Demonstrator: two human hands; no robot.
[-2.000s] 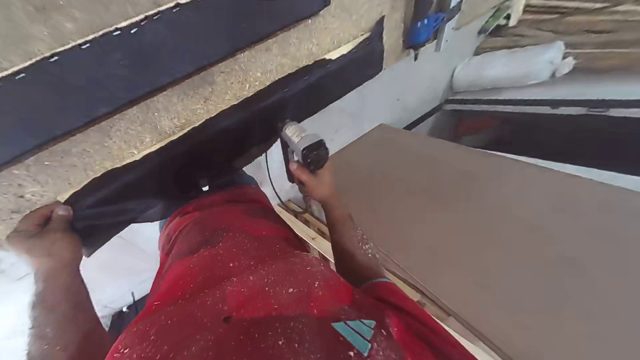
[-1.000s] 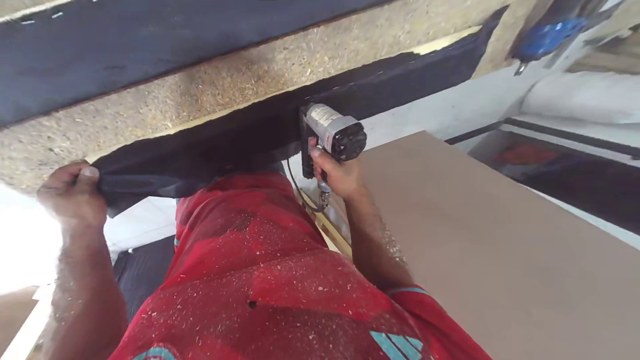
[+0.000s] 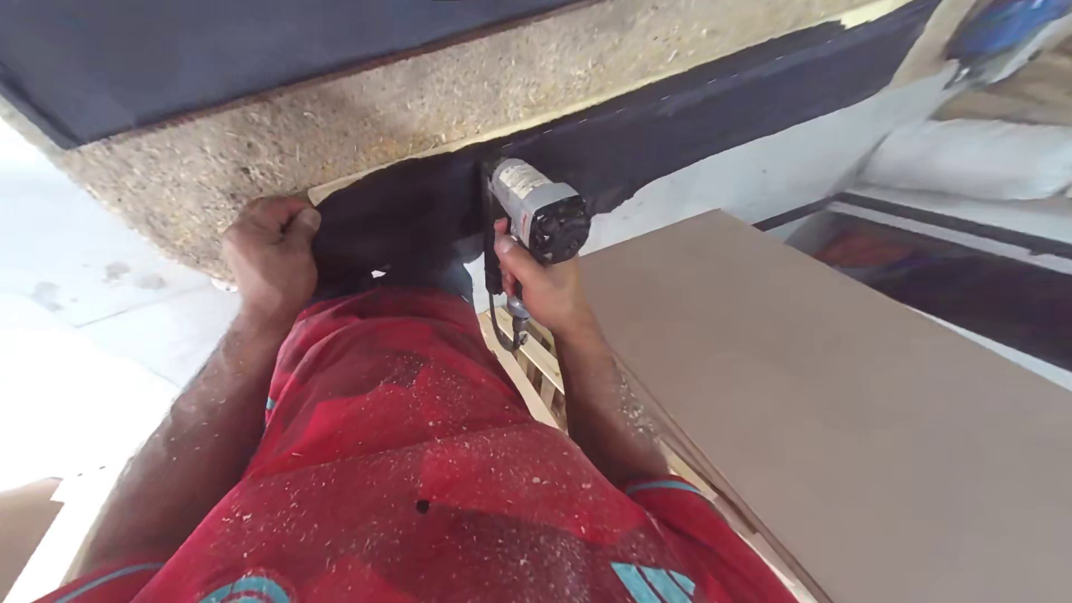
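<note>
My right hand (image 3: 540, 280) grips a pneumatic staple gun (image 3: 532, 205), its nose against a strip of dark fabric (image 3: 687, 126). The strip lies along the edge of a particleboard panel (image 3: 335, 134), and a row of staples shows in it to the right of the gun. My left hand (image 3: 272, 251) pinches the strip's left end between thumb and fingers at the panel's edge. A short air hose (image 3: 500, 331) hangs from the gun's handle. The lower part of the fabric is hidden against my body.
A large brown board (image 3: 804, 368) lies at the right, over wooden slats (image 3: 540, 368). Another dark fabric piece (image 3: 251, 50) covers the panel's far part. A blue tool (image 3: 1009, 38) is at the upper right, near a white wrapped roll (image 3: 971, 159).
The staple gun in my right hand has moved left along the fabric strip, closer to my left hand. My left hand still holds the strip's end. The view has shifted left and closer.
</note>
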